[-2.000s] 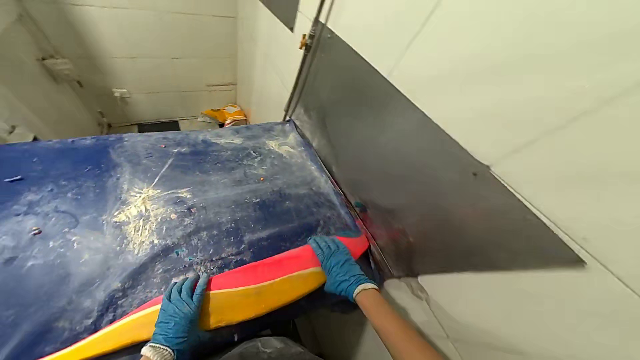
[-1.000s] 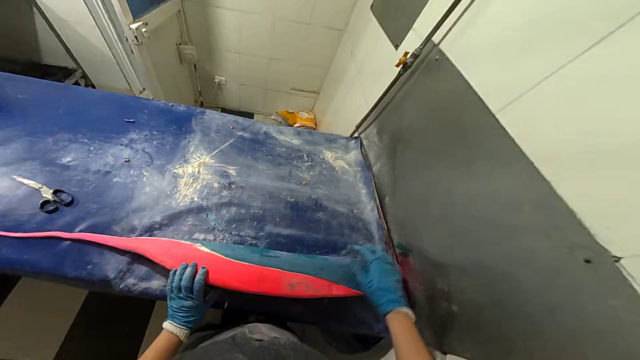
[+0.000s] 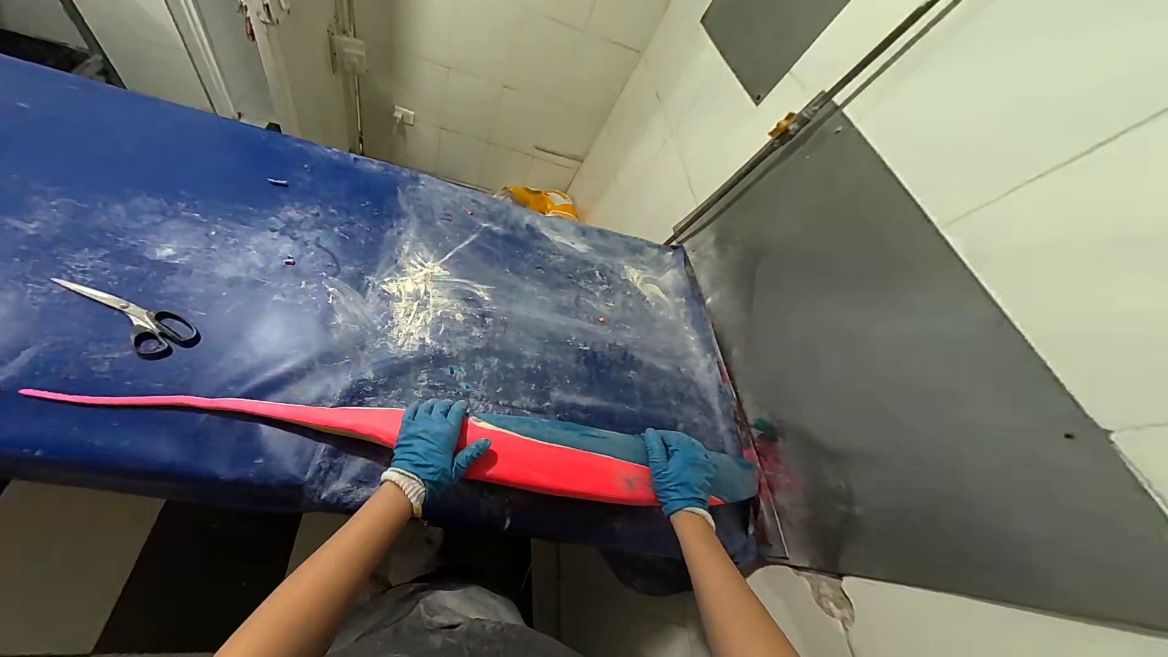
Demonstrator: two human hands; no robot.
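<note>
A long, tapering strip of soft, dough-like material [image 3: 557, 467], bright pink with a teal band on its upper right side, lies along the near edge of the blue-covered table. Its thin pink tail reaches far to the left. My left hand [image 3: 432, 447], in a blue glove with a white cuff, rests over the strip where it thickens, thumb spread to the right. Gloved the same way, my right hand [image 3: 681, 473] curls over the strip's thick right part, close to the wall. Scissors with black handles [image 3: 146, 321] lie on the table at left, away from both hands.
The blue table cover [image 3: 347, 237] bears pale powdery smears and small scraps. A grey metal panel [image 3: 894, 365] on the tiled wall borders the table's right end. Beyond the far edge is a yellow-orange bag [image 3: 543, 202]. A brass-coloured valve [image 3: 782, 126] sits on the wall pipe.
The strip has rolled: two seconds ago a yellow-orange band faced up beside the pink; now pink and teal show. My left hand has shifted along it. The view has swung left, bringing the scissors in.
</note>
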